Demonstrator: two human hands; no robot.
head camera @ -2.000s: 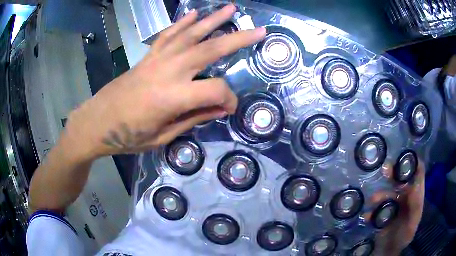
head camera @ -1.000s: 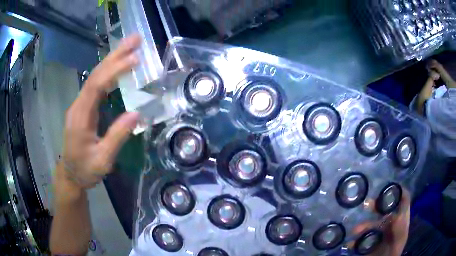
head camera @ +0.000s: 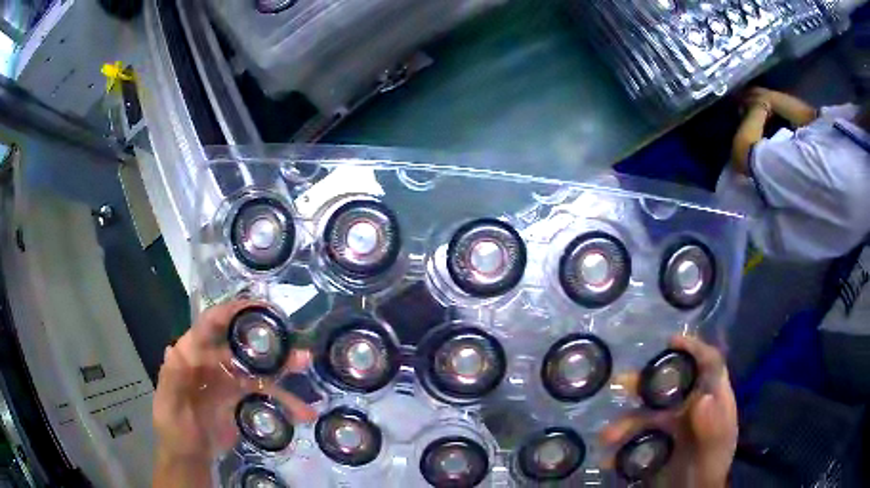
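Note:
A clear blister tray (head camera: 420, 164) fills the lower middle of the view, with round black-and-silver parts (head camera: 486, 257) in rows of pockets. My left hand (head camera: 205, 391) holds the tray's left side, its fingers seen through the clear plastic. My right hand (head camera: 706, 410) holds the right side, partly behind the tray. The tray's near edge is cut off by the bottom of the picture. Strong glare lies on the tray's upper part.
A green bench top (head camera: 496, 95) lies beyond the tray. A glittering clear stack (head camera: 706, 48) stands at upper right. Another clear tray pile (head camera: 353, 43) is at upper left. A person in a pale shirt (head camera: 811, 181) is at right. Pale machine cabinets (head camera: 76, 286) stand at left.
My left hand has come down from above the tray and now grips its left side. The tray has turned more level, and the view has shifted, showing more of the bench.

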